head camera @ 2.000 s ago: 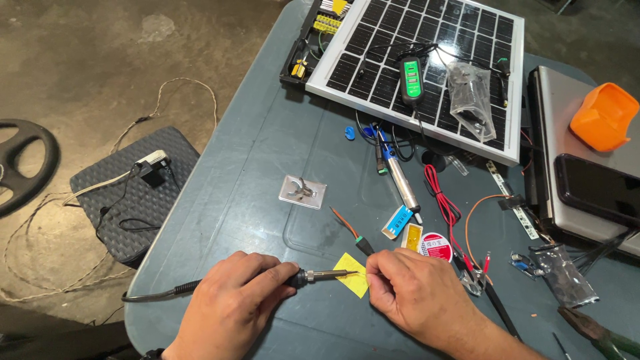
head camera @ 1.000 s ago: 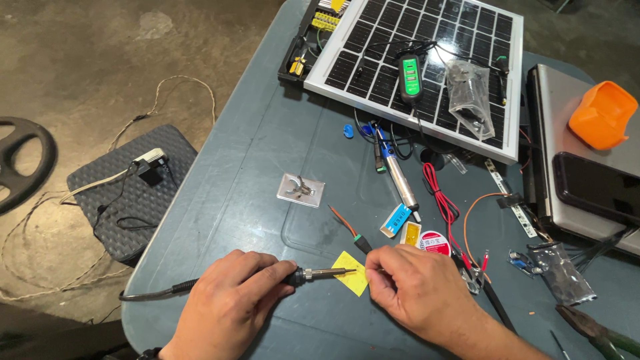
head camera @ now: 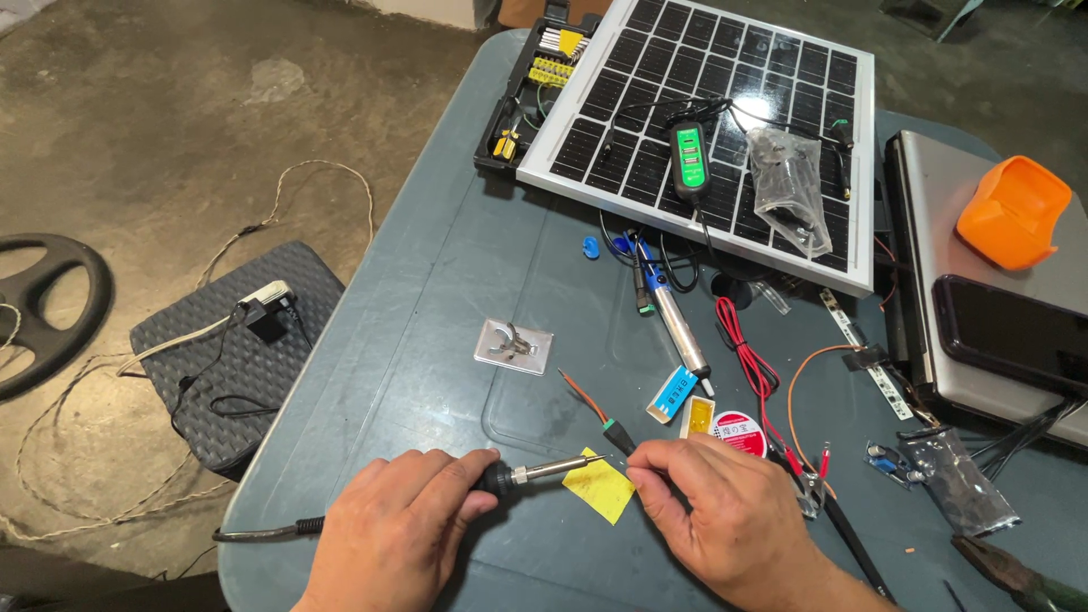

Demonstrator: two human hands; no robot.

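Observation:
My left hand (head camera: pixel 408 518) is closed around the dark handle of a soldering iron (head camera: pixel 552 469), whose metal tip points right, over the upper edge of a yellow sponge (head camera: pixel 602 489). My right hand (head camera: pixel 722 510) pinches something small and thin between thumb and forefinger, close to the tip; I cannot tell whether the two touch. Just above those fingers lies a green and black barrel connector (head camera: pixel 618 435) with orange-brown wires. A metal stand plate (head camera: pixel 513 346) lies further up. Beyond the right hand are a blue-white box (head camera: pixel 673 394), an open box with yellow contents (head camera: pixel 697 416) and a round red-white tin (head camera: pixel 739 433).
A solar panel (head camera: pixel 722 136) carries a green USB charging module (head camera: pixel 690 161) and a plastic bag (head camera: pixel 786 191). A desoldering pump (head camera: pixel 671 310), red-black wires (head camera: pixel 746 348) and pliers (head camera: pixel 1003 578) lie on the table. A laptop (head camera: pixel 926 255) holds a phone (head camera: pixel 1011 331) and an orange case (head camera: pixel 1016 212).
The iron's tip has shifted from over the middle of the yellow sponge to its upper edge, near my right fingertips. Both hands keep their grip.

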